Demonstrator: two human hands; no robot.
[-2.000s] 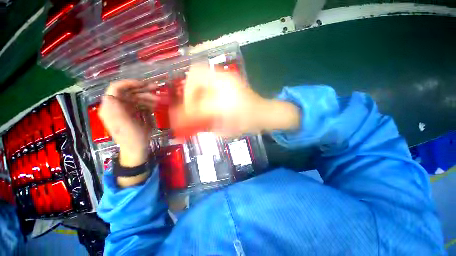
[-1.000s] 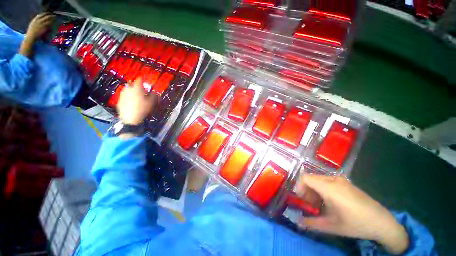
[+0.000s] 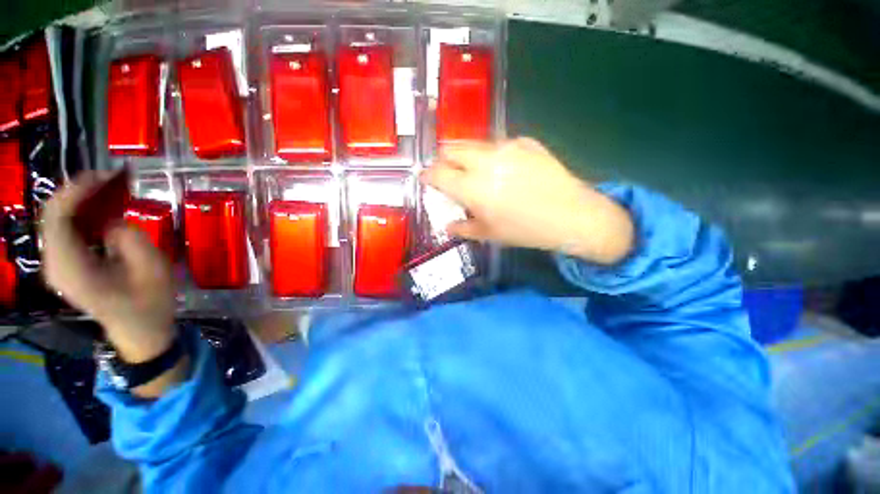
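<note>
A clear plastic tray [image 3: 259,96] lies flat before me, with two rows of red covers [image 3: 298,246] in its pockets, red side up. My left hand [image 3: 111,265], blurred, holds a dark red cover [image 3: 101,207] over the tray's left edge. My right hand [image 3: 531,198] is over the right end of the tray, fingers bent at the lower right pocket; I cannot tell whether it grips anything. A phone unit with a white label [image 3: 442,272] lies tilted in that pocket, just below the right fingers.
A parts tray with black film [image 3: 41,207] and red parts stands at the far left. A pale metal rail [image 3: 675,43] runs along the back. The dark green bench [image 3: 627,116] extends right. Black film [image 3: 227,349] hangs below the tray's left end.
My left hand has moved from the parts tray to the clear tray and now holds a dark red cover. The view has turned and shifted. A white-labelled unit now shows near my right hand.
</note>
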